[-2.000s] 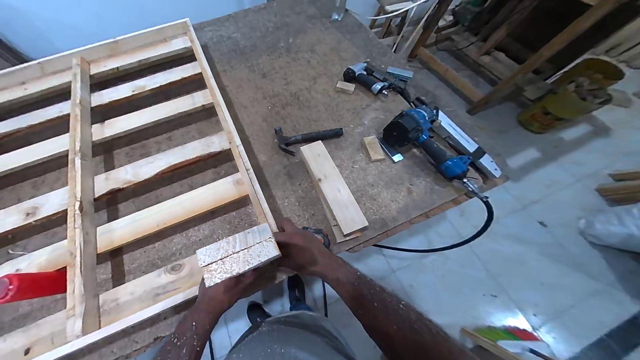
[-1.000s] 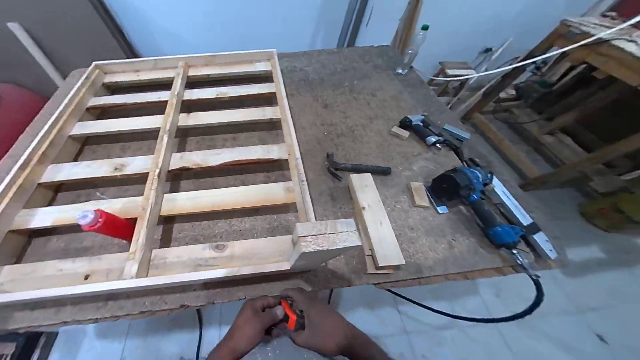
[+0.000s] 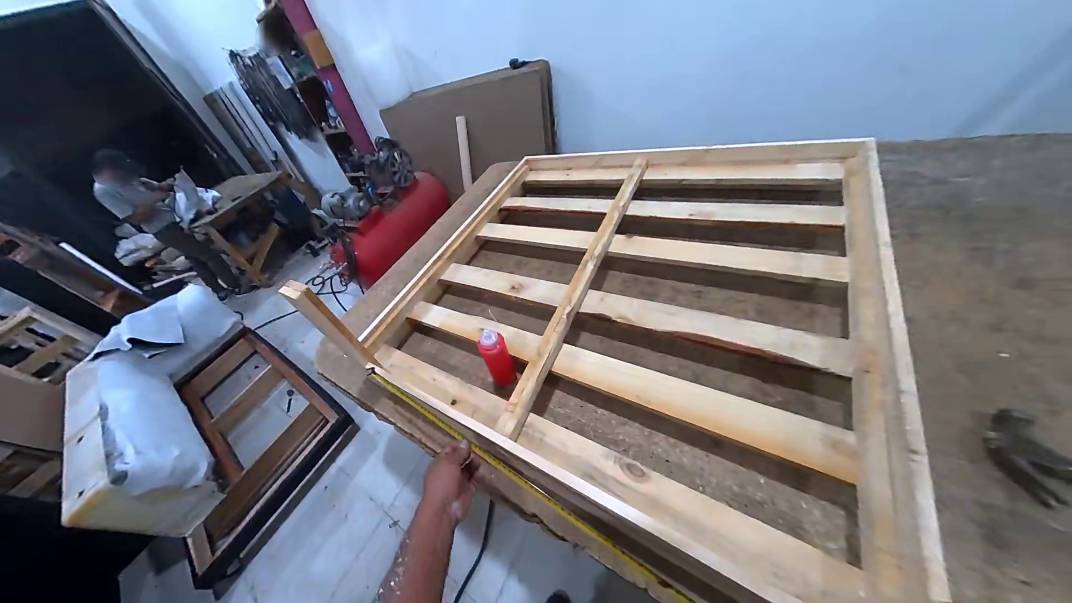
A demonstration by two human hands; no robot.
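Note:
A slatted wooden frame (image 3: 670,335) lies on the worktable, with a short wood piece (image 3: 327,322) standing out at its left corner. Along the near side runs an extended yellow tape measure blade (image 3: 548,502). My left hand (image 3: 452,479) holds the blade against that edge with its fingers, about midway between the left corner and the bottom of the view. My right hand is out of view, as is the tape's case. A red squeeze bottle (image 3: 497,358) with a pale cap leans among the slats. At the right edge lies the blurred head of a claw hammer (image 3: 1026,456).
A red air compressor (image 3: 402,222) stands on the floor past the table's left end. Beside the table are a dark-edged wooden frame (image 3: 276,435) and a white padded piece (image 3: 151,427). Farther back, a person (image 3: 155,205) stands at a bench (image 3: 239,199).
The view has swung left. One second ago both hands were together around an orange and dark object; now the yellow blade stretches along the frame's near side, with my left hand on it.

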